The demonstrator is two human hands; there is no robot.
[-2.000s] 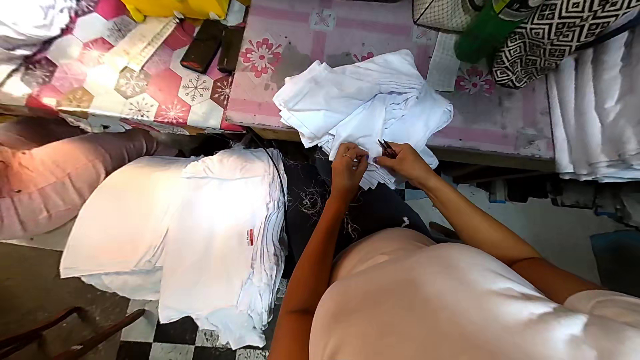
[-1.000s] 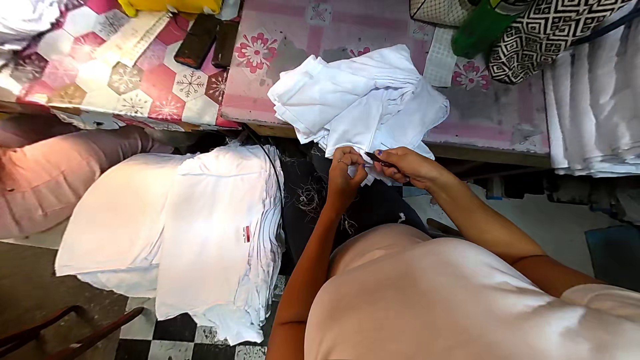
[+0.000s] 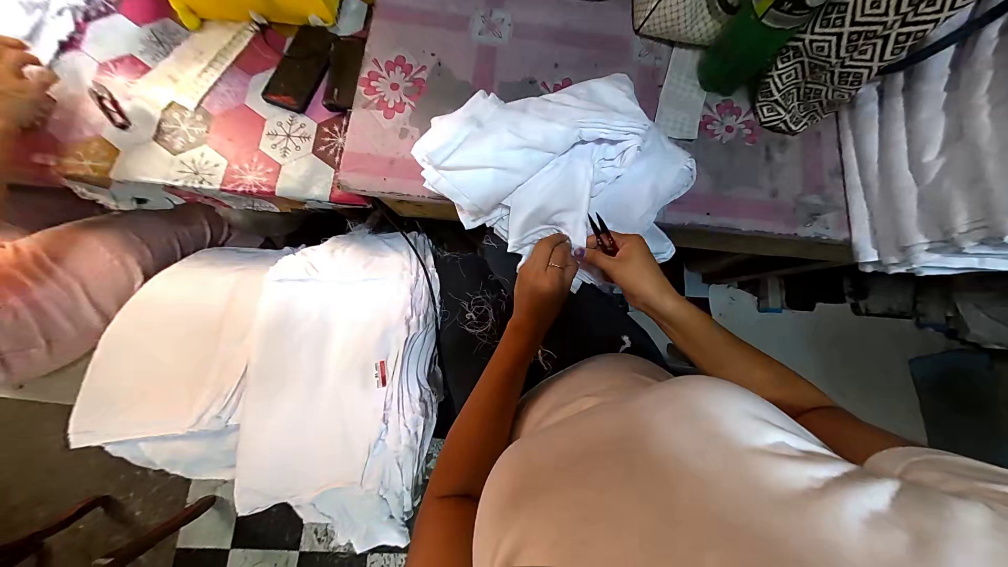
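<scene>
A crumpled heap of white cloth [image 3: 520, 150] lies on the table's front edge, part of it hanging toward my lap. My left hand [image 3: 546, 276] pinches the lower edge of this cloth. Beside it, my right hand [image 3: 630, 264] holds small dark thread snips [image 3: 605, 235], their two points apart and facing up toward the heap; its fingertips touch the cloth close to my left fingers. Loose threads [image 3: 480, 313] lie on the dark fabric over my lap.
Stacked white garments [image 3: 323, 378] hang at my left, a person's leg [image 3: 102, 276] beyond. On the pink table [image 3: 764, 189] are a green bottle [image 3: 732, 59] and patterned bag [image 3: 819, 71]. Dark phone-like objects [image 3: 298, 71] lie at the upper left. More white cloth [image 3: 921, 165] hangs right.
The snips in my right hand now point up, away from the cloth edge. Another person's hand has come into view at the upper left.
</scene>
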